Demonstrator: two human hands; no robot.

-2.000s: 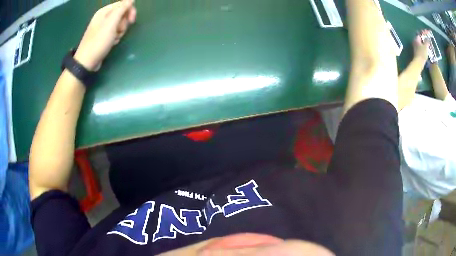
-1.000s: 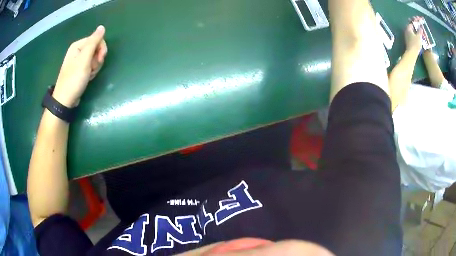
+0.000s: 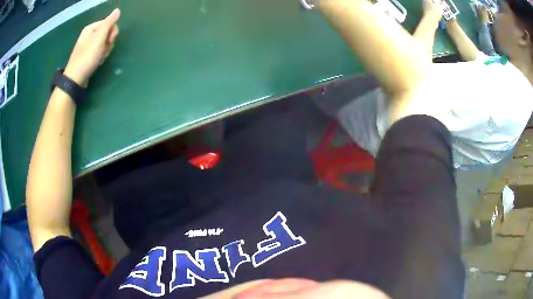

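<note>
My left hand (image 3: 96, 44) is over the dark green worktop (image 3: 222, 64) at the upper left, a black band on its wrist. Its fingers are curled in and its thumb points up; nothing shows in it. My right forearm reaches up and left from the right side; the hand is cut off by the top edge. A small pale shape (image 3: 308, 3) shows beside the forearm at that edge, too cut off to name. A white rectangular frame (image 3: 8, 82) lies at the far left edge.
A co-worker in white (image 3: 479, 111) sits at the right, hands at another white frame (image 3: 449, 8). One more white frame (image 3: 395, 9) lies beyond my right forearm. A pale curved strip (image 3: 55, 24) borders the worktop at upper left. A red stool (image 3: 342, 155) stands below the worktop.
My right forearm has swung left across the top of the view, now blurred. The white frame near it at top centre-right is no longer visible. The view has shifted, showing more of the co-worker.
</note>
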